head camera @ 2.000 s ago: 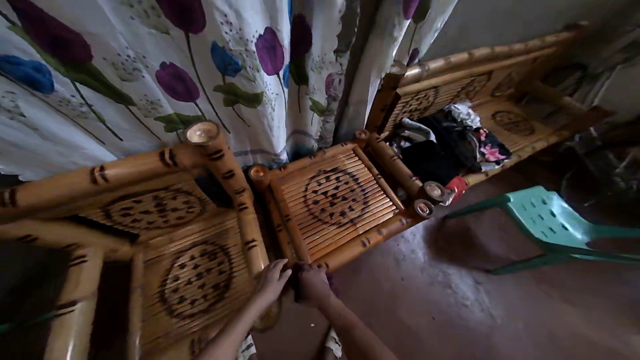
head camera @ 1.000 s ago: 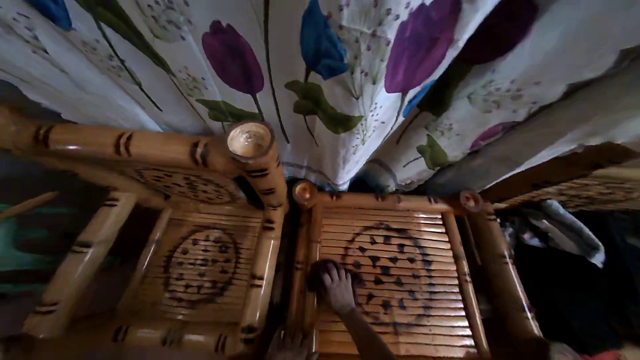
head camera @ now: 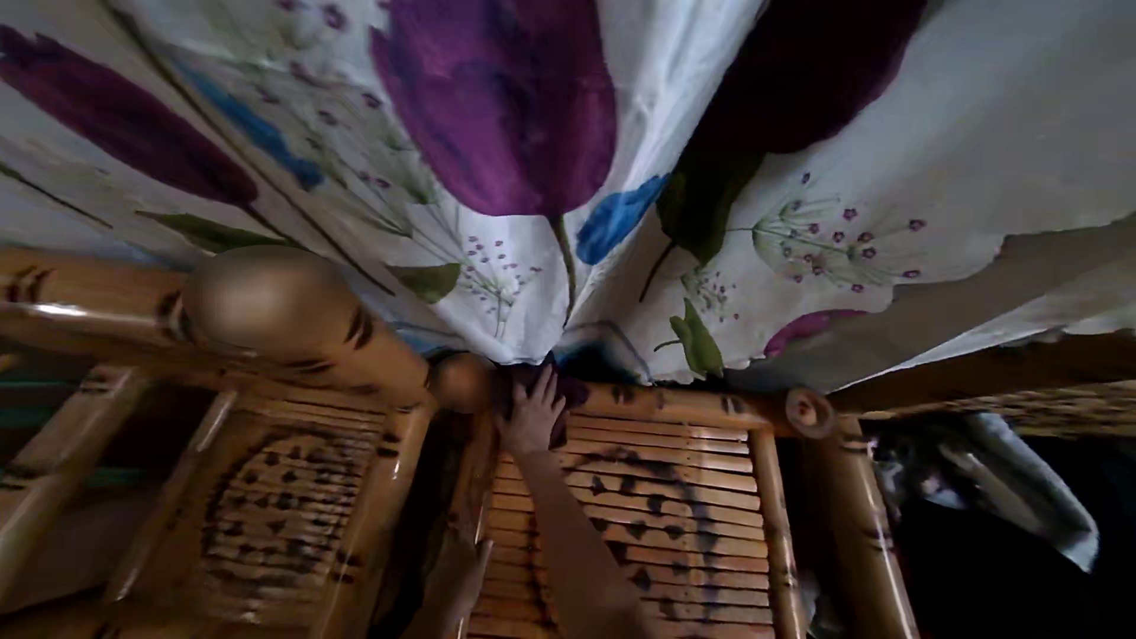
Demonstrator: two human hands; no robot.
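Observation:
My right hand (head camera: 532,415) presses a dark purple cloth (head camera: 572,395) against the far left corner of a slatted bamboo table (head camera: 666,524), its fingers spread over the cloth. Beside that corner is the rounded end of a bamboo post (head camera: 463,382). Lower down, my left hand (head camera: 457,572) rests at the table's left edge; it is blurred, and whether its fingers are closed cannot be made out. A dark burnt pattern marks the slats to the right of my right forearm.
A bamboo chair (head camera: 373,497) stands close on the left, its thick post end (head camera: 266,297) rising near the table. A flowered curtain (head camera: 532,266) hangs down to the table's far rail. On the right, clothes (head camera: 994,532) lie on a bamboo bench beyond the table's side post (head camera: 874,532).
My right hand has moved with the dark cloth from the left part of the slats to the far left corner. The view has come closer to the table and curtain.

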